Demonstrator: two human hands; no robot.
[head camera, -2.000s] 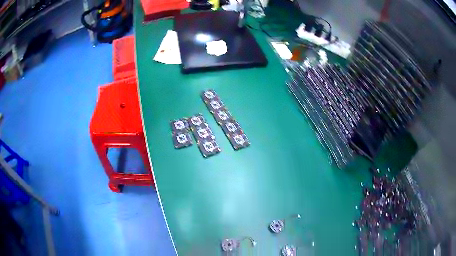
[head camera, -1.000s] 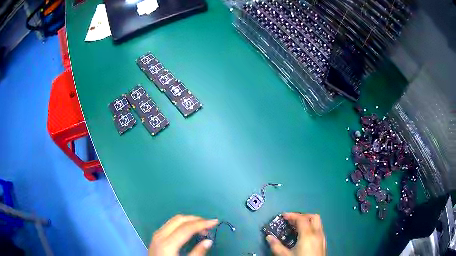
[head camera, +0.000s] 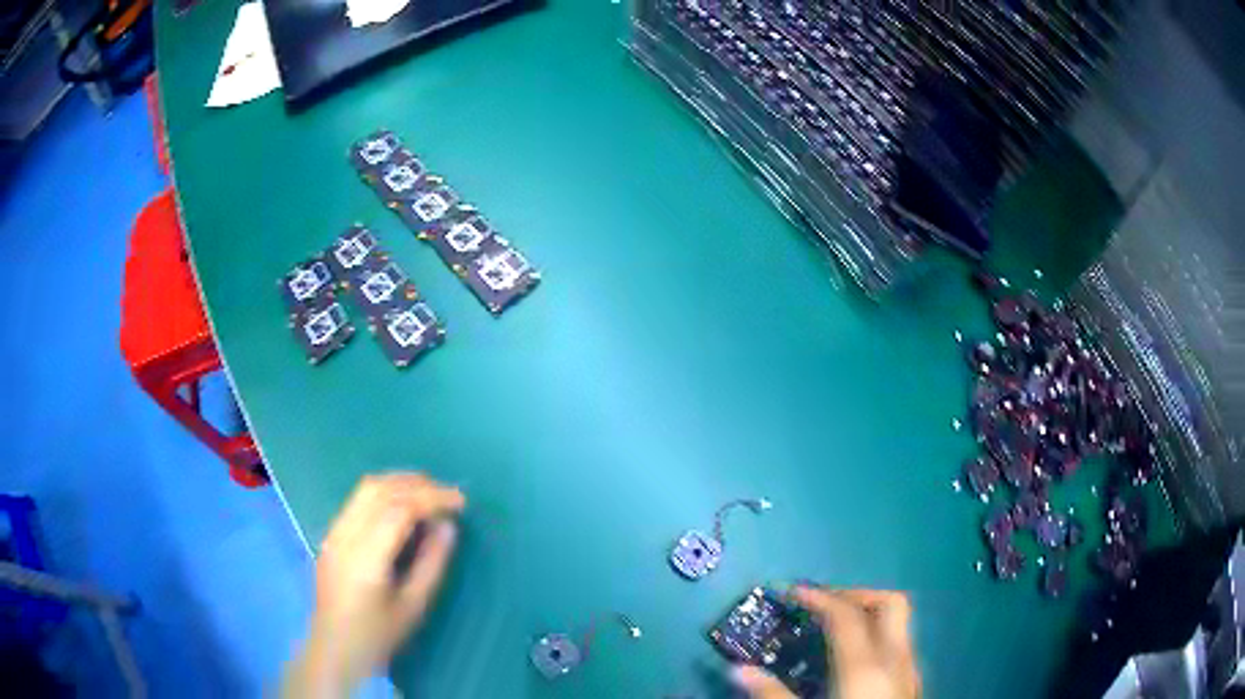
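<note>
My right hand (head camera: 857, 645), at the lower edge, holds a dark square circuit board (head camera: 759, 625) between thumb and fingers, its component side up. One wired round part (head camera: 696, 554) lies on the green mat above that board, its lead pointing right. Another wired round part (head camera: 556, 655) lies between my hands, with a thin lead and white tip. My left hand (head camera: 389, 560) is blurred above the mat at lower left, thumb and fingers curled towards each other; I cannot tell whether anything is between them. Circuit boards (head camera: 432, 206) lie in three rows, pale square markings up.
A heap of wired round parts (head camera: 1045, 423) lies at the right. Stacked clear trays with dark parts (head camera: 806, 137) stand at the upper right. A black flat panel (head camera: 355, 52) and white paper (head camera: 246, 62) lie at the upper left. A red stool (head camera: 171, 307) stands beyond the bench's left edge.
My left hand has moved away left and up from the lower round part, which now lies uncovered. My right hand still holds the board, almost in the same place.
</note>
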